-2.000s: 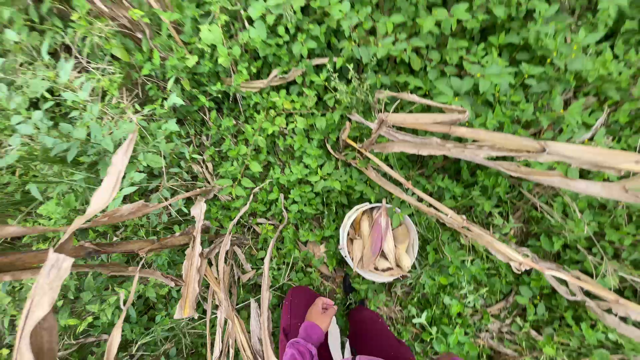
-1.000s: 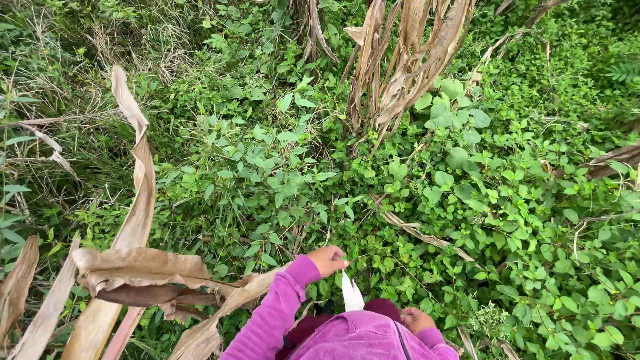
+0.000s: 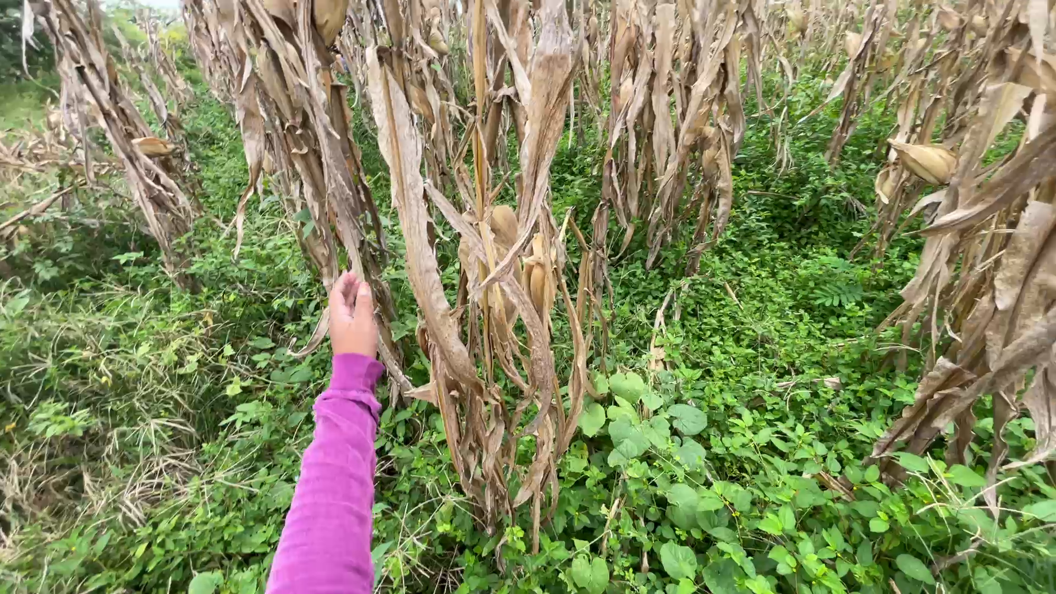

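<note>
My left hand (image 3: 353,318), in a purple sleeve, reaches forward at centre left with its fingers curled. It is in front of or against a dried maize stalk (image 3: 318,165); whether it touches the leaves or grips anything, I cannot tell. Just right of it stands a cluster of dry brown maize leaves (image 3: 445,330) with a husked ear (image 3: 538,280) among them, upright and pale tan. My right hand is out of view.
More dry maize stalks (image 3: 668,124) stand in rows behind. At the right, a leaning stalk (image 3: 1015,280) bears an ear in its husk (image 3: 926,162). Low green weeds (image 3: 742,412) cover the ground, with dry grass (image 3: 107,454) at the left.
The view has swung up from the ground to the standing maize. My left arm has stretched forward. My right hand, seen a second ago, has left the view.
</note>
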